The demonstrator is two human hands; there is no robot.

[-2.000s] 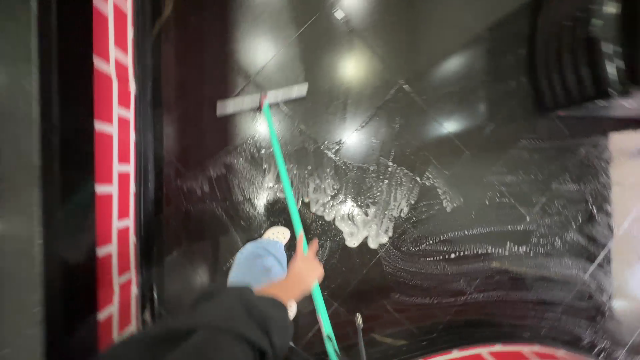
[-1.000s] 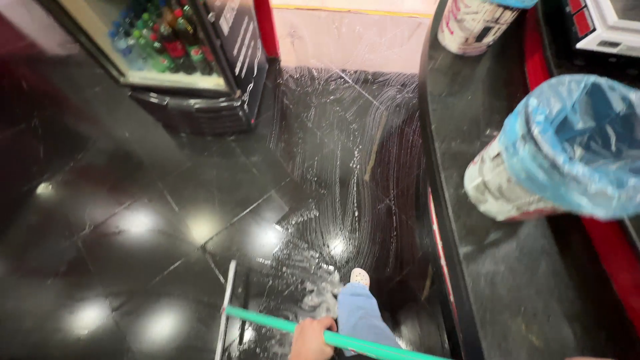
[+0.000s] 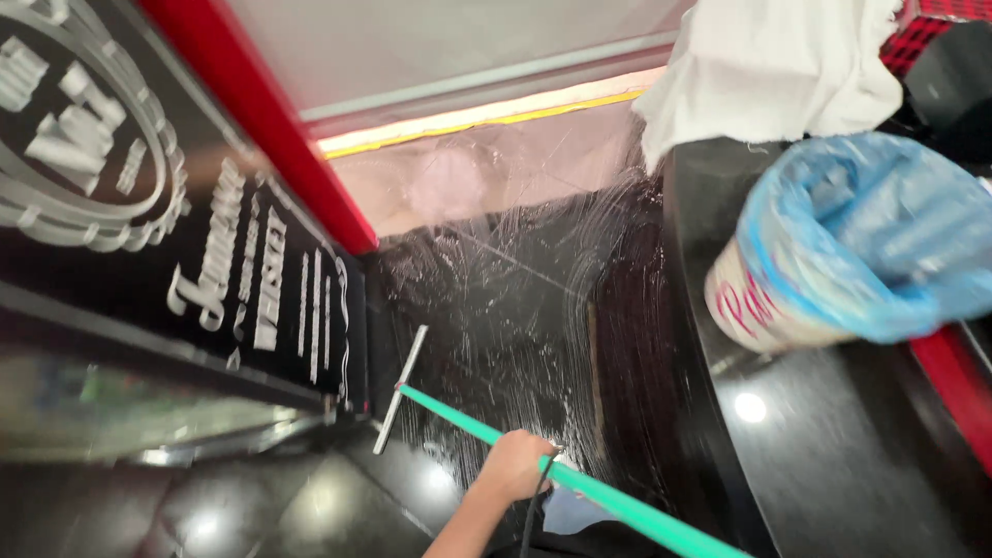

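My left hand (image 3: pixel 518 465) grips the green pole (image 3: pixel 620 508) of a floor squeegee, at the lower middle of the head view. The squeegee's straight blade (image 3: pixel 400 389) lies at the far end of the pole, to the upper left of the hand, on the wet black tile floor (image 3: pixel 504 310). Streaks of suds run across the floor around it. A thin dark cord or strap hangs over the pole beside my hand. The pole runs out of view at the bottom right. My right hand is not in view.
On the left stands a black drinks cooler (image 3: pixel 310 310) with white lettering, beside a red post (image 3: pixel 256 108). A dark counter (image 3: pixel 814 449) on the right holds a bin with a blue liner (image 3: pixel 876 232) and a white cloth (image 3: pixel 767 77). A yellow-edged threshold (image 3: pixel 496 120) crosses the far end.
The view has swung strongly, from open floor to the passage between the cooler and the counter. The squeegee blade now lies close by the cooler's corner. My left hand stays on the pole.
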